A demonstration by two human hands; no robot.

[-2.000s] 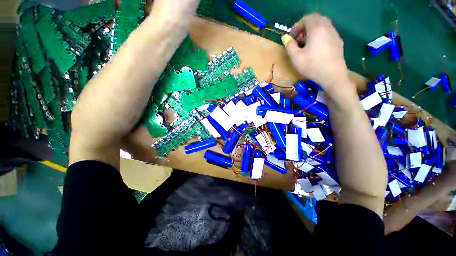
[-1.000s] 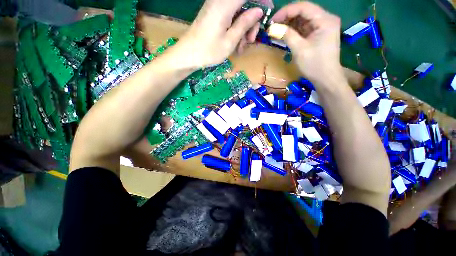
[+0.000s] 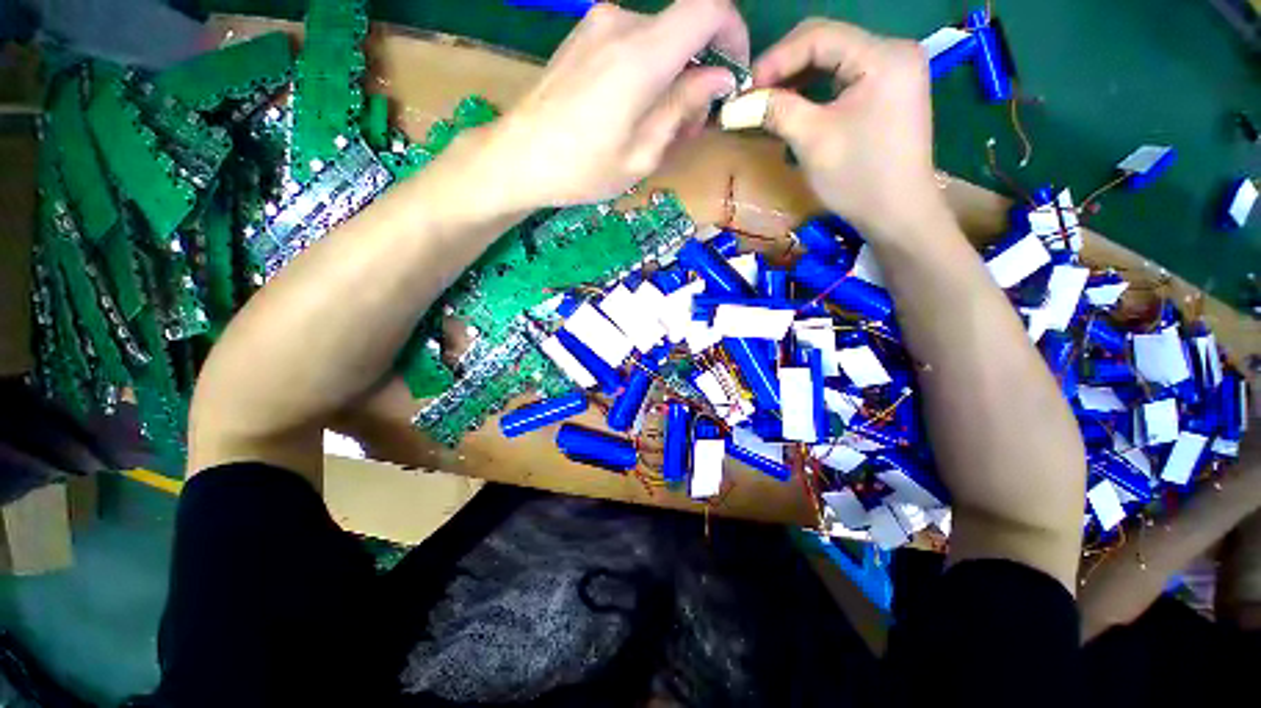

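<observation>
My left hand [image 3: 643, 104] and my right hand [image 3: 851, 111] meet at the top centre, above the far edge of the bench. A small circuit board [image 3: 725, 61] shows between my left thumb and fingers. My right thumb and finger are pinched together right beside it, with a cream finger cot [image 3: 745, 109] on one digit. What the right fingertips hold is hidden. Blue battery cells [image 3: 595, 445] with white pads [image 3: 797, 403] and thin wires lie heaped on the bench below my hands and around my right forearm.
Green board panels [image 3: 138, 166] are piled at left, and more panels [image 3: 567, 263] lie mid-bench. The brown bench [image 3: 415, 76] borders the green conveyor belt [image 3: 1093, 111], which carries several padded cells [image 3: 992, 58]. A cardboard box [image 3: 394, 498] is below the front edge. Another person's arm [image 3: 1175, 553] is at lower right.
My left hand has come from the top edge to meet my right hand, now with a small board in it. The blue cell near my right hand has left that spot. Cells on the belt have shifted.
</observation>
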